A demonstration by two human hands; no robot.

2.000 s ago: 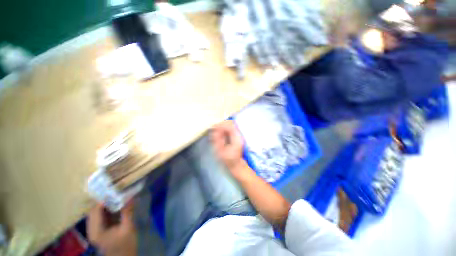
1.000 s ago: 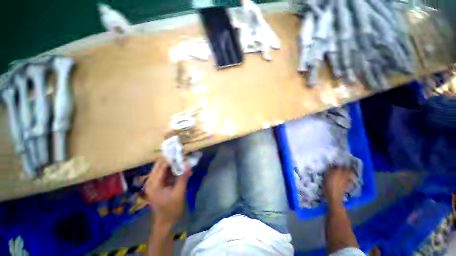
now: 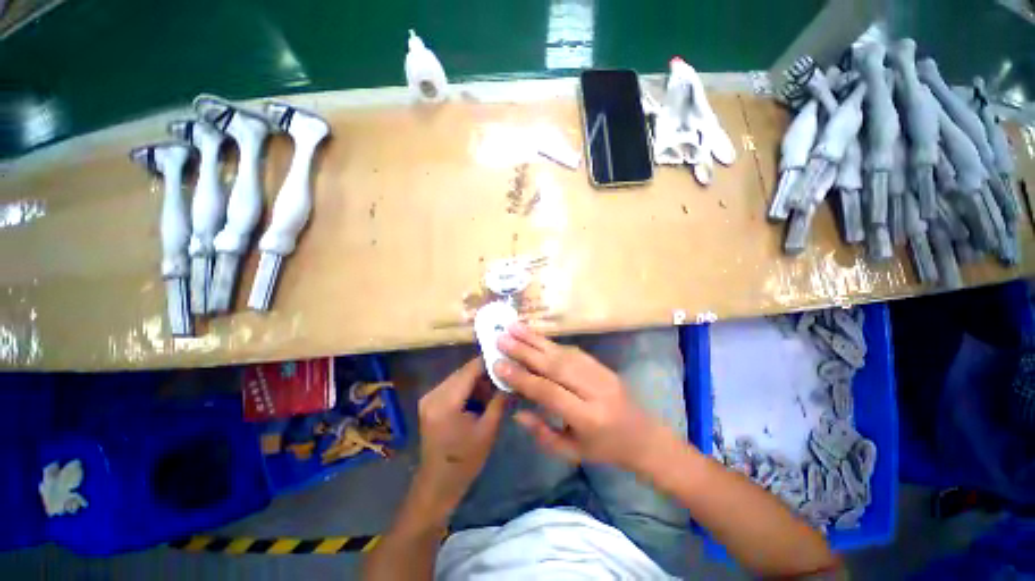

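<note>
A small pale grey-white moulded piece [image 3: 496, 338] is held between my two hands at the bench's near edge. My left hand [image 3: 460, 414] grips its lower end, and my right hand [image 3: 556, 380] has its fingers on its right side. The hands hide its lower part. A small pile of white loops [image 3: 507, 276] lies just beyond it, with thin sticks [image 3: 528, 314] around it. The blue parts bin [image 3: 889, 426] by my right knee holds many small grey pieces [image 3: 838, 437].
Several handle bodies [image 3: 238, 210] lie in a row at left; more are heaped [image 3: 880, 148] at right. A phone [image 3: 616, 127], white gloves [image 3: 687, 119] and a small white bottle [image 3: 425, 70] lie towards the green belt [image 3: 284, 45]. A red packet [image 3: 289, 388] is below left.
My right hand has left the blue bin and come to the piece at my left hand. The view has turned and steadied, showing the whole row at left.
</note>
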